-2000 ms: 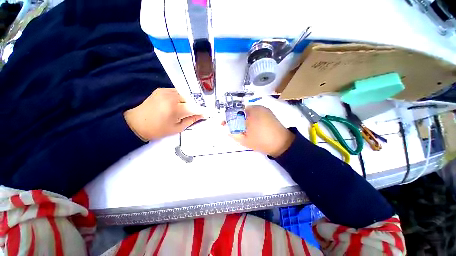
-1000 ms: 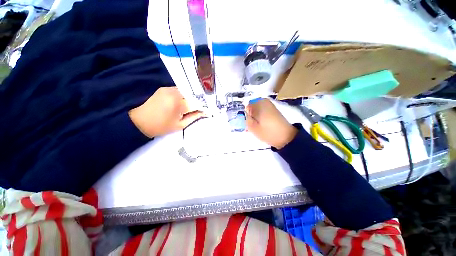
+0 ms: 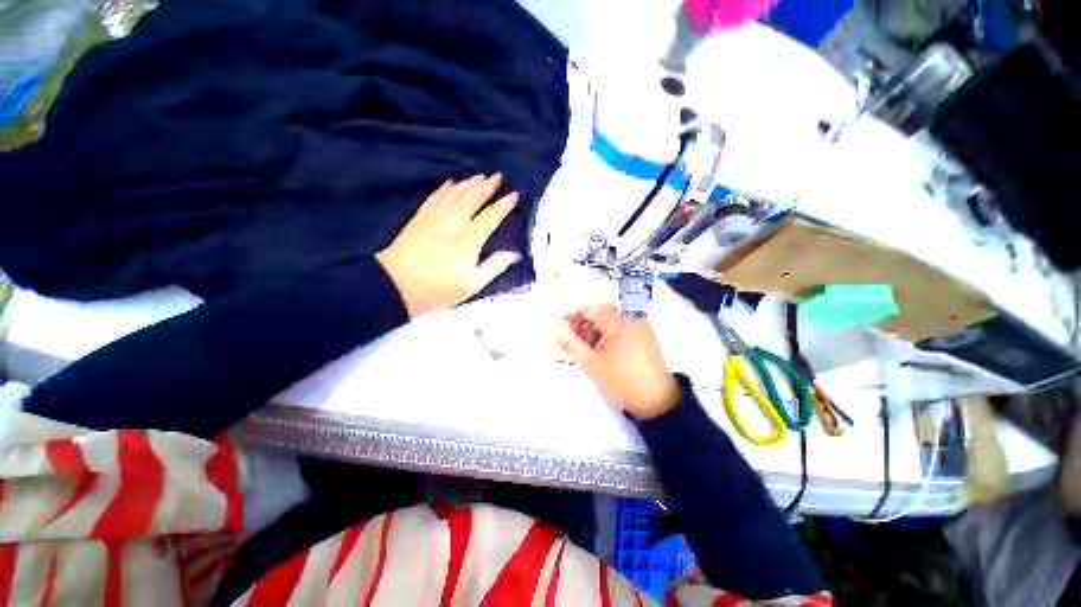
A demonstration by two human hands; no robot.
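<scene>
The navy garment lies heaped over the table left of the sewing machine head, its right edge close to the presser foot. My left hand lies flat on the garment near that edge, palm down, fingers spread. My right hand is on the table just below the grey-blue cylinder beside the foot, fingers curled. A small dark reddish spot shows at its fingertips; whether it holds something is unclear.
Yellow-and-green-handled scissors and orange-handled snips lie right of my right hand. Cardboard with a mint-green block is on the machine front. A measuring tape runs along the table edge; a blue crate is below.
The view has shifted. My left hand has left the needle area and opened flat on the garment. My right hand has moved from beside the foot to below it. The garment now reaches nearer the foot.
</scene>
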